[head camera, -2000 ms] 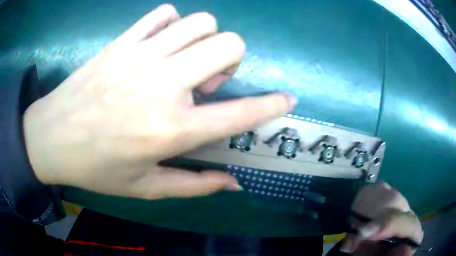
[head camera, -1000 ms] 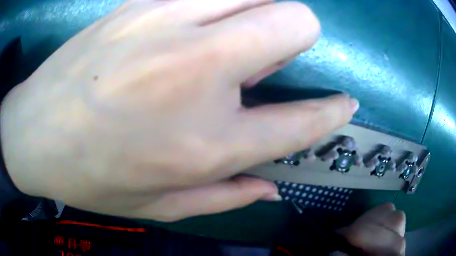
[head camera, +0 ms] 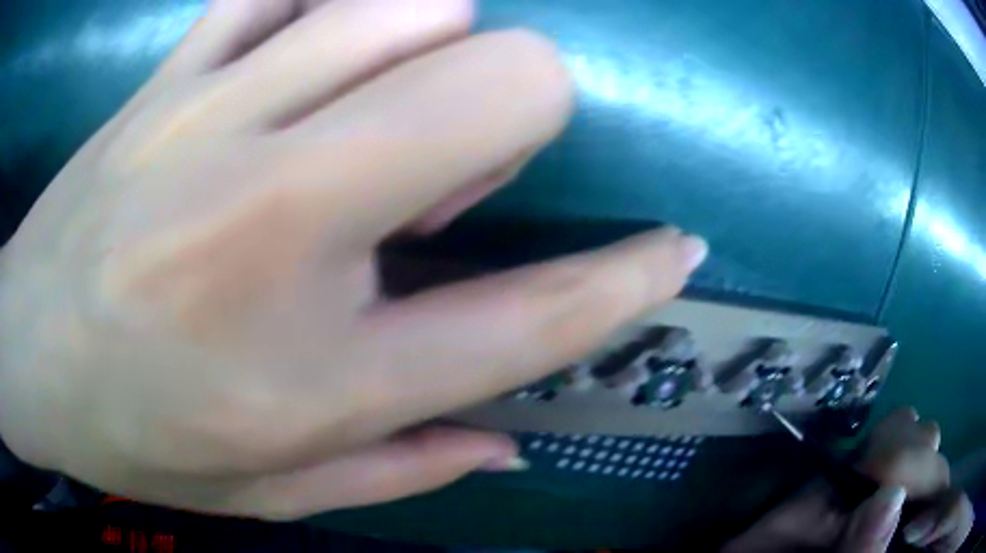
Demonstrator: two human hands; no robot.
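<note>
The grey metal fixture bar (head camera: 605,416) lies on the green bench, with several small round components showing in its seats, one of them a component (head camera: 667,385) near my index finger. My left hand (head camera: 270,248) lies over the bar's left part, index finger along its far edge and thumb at its near edge, and hides some seats. My right hand (head camera: 881,491) is at the lower right and holds dark tweezers (head camera: 786,423). Their bright tip is at the second component from the right. The dot-grid sheet (head camera: 622,456) shows partly beside the bar's near edge.
The green bench surface (head camera: 746,194) has a seam at the right. A pale strip (head camera: 968,32) shows at the top right corner. A red digital display (head camera: 138,539) is cut off at the lower left edge.
The tweezers' bright tip has moved from beside the dot-grid sheet to a component on the bar. The view has shifted, and my left hand still rests over the bar's left part.
</note>
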